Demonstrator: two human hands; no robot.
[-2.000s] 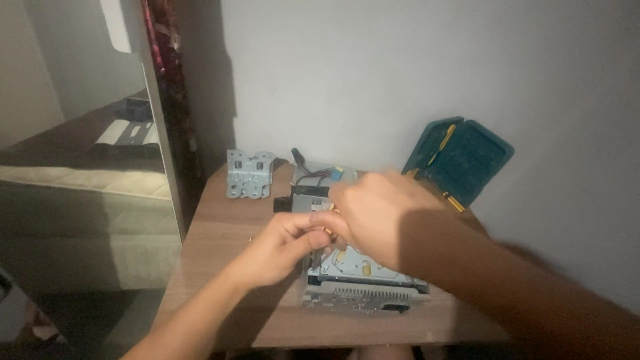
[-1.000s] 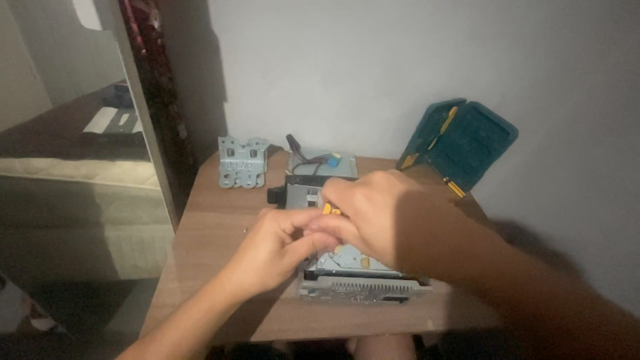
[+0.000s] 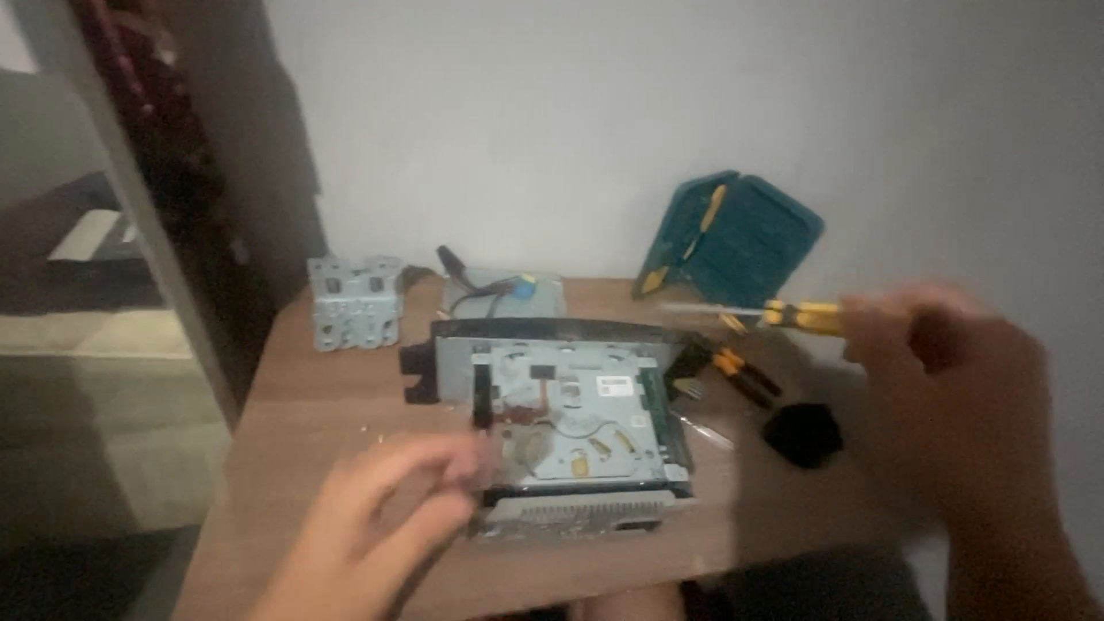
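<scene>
An opened car stereo unit [image 3: 569, 414] with a bare metal disc mechanism lies on the wooden table, its dark front panel toward the wall. My right hand [image 3: 957, 397], blurred, is raised right of the unit and grips a screwdriver [image 3: 802, 316] by its yellow and black handle, the shaft pointing left. At the unit's lower left corner is my left hand [image 3: 405, 509], thumb and fingers apart and curved. Blur hides whether its fingertips touch the unit, and I see nothing held in them.
A perforated metal bracket [image 3: 358, 302] stands at the back left. Beside it, a metal plate [image 3: 552, 302] lies under dark cables [image 3: 470, 289]. A teal tool case [image 3: 746, 237] leans on the wall. Orange-handled pliers [image 3: 746, 377] and a black object [image 3: 802, 434] are right of the unit.
Both hands were together over the unit; they have now parted. My right hand has moved right with the screwdriver, and my left hand has moved back toward the lower left. More of the unit shows.
</scene>
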